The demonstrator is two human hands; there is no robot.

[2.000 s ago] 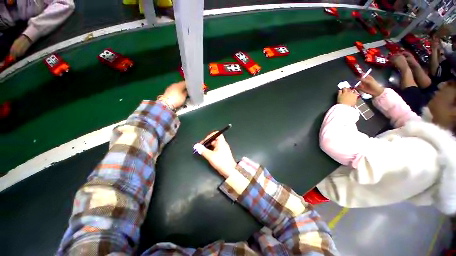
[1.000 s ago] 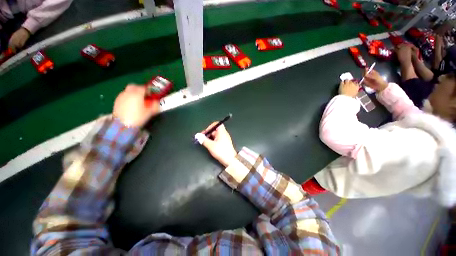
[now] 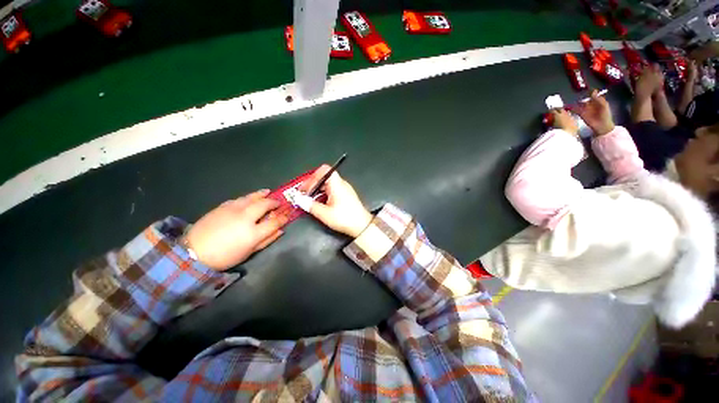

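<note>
A flat red workpiece point(image 3: 293, 193) with a white-and-black panel is on or just above the dark bench point(image 3: 410, 157). My left hand point(image 3: 236, 228) holds its left end, fingers over its near side. My right hand point(image 3: 339, 206) is at its right end, holding a dark thin pen-like tool point(image 3: 329, 175) that points up and right. A small white piece point(image 3: 303, 201) is at my right fingertips, over the panel. The tool's lower tip is hidden by the fingers.
A white post point(image 3: 313, 55) stands on the chipped white edge rail point(image 3: 197, 126). Beyond it, the green belt point(image 3: 181, 79) carries several red pieces point(image 3: 364, 36). At right a neighbour in a white vest point(image 3: 583, 244) with pink sleeves works at the bench; more hands and red pieces are beyond.
My left hand has brought a red piece from the belt by the post to my right hand over the bench. The view has tilted down, and the belt sits higher in it.
</note>
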